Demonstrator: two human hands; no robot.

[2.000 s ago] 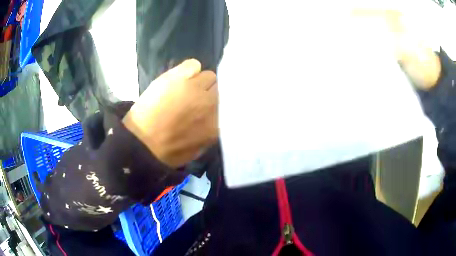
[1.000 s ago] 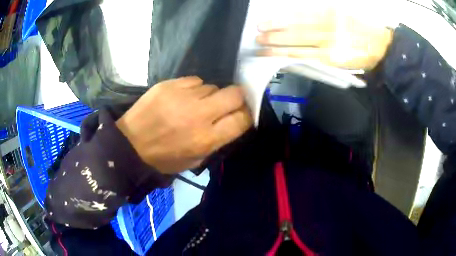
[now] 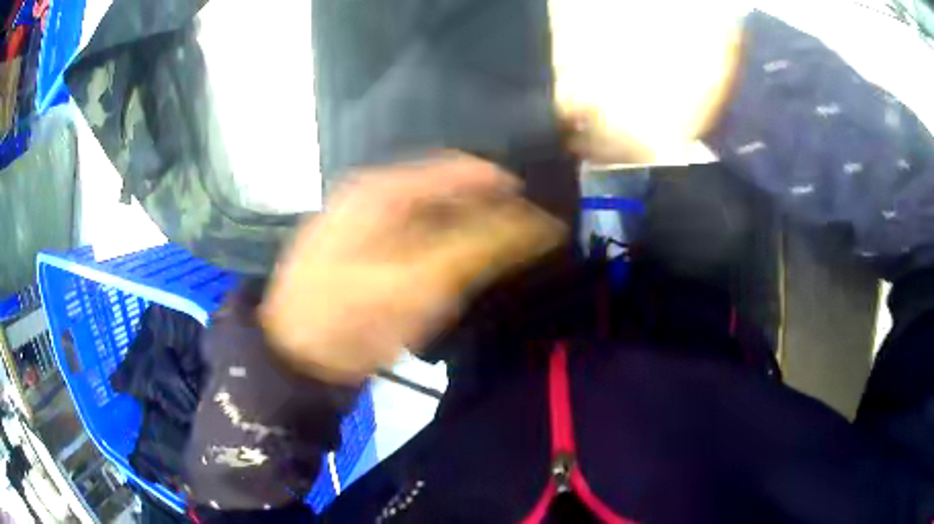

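Note:
A large black cloth (image 3: 430, 72) lies over the table's front edge and hangs down towards my lap. A camouflage panel (image 3: 164, 133) lies to its left. My left hand (image 3: 399, 266) is blurred over the lower part of the black cloth, fingers pointing right; I cannot tell whether it grips the cloth. My right hand (image 3: 655, 92) is washed out by glare at the cloth's right edge; its fingers and any hold are unclear. The white sheet cannot be told apart from the glare.
A blue basket (image 3: 77, 338) with crumpled black pieces (image 3: 164, 379) stands at the lower left. The glaring white tabletop (image 3: 261, 102) shows between the cloths. Another blue crate is at the upper left edge. A brown-grey panel (image 3: 830, 307) stands at the right.
The white sheet, first spread wide in front of me, then folded back under my right hand, no longer shows distinctly. My left hand has shifted slightly right. More of the basket's contents shows.

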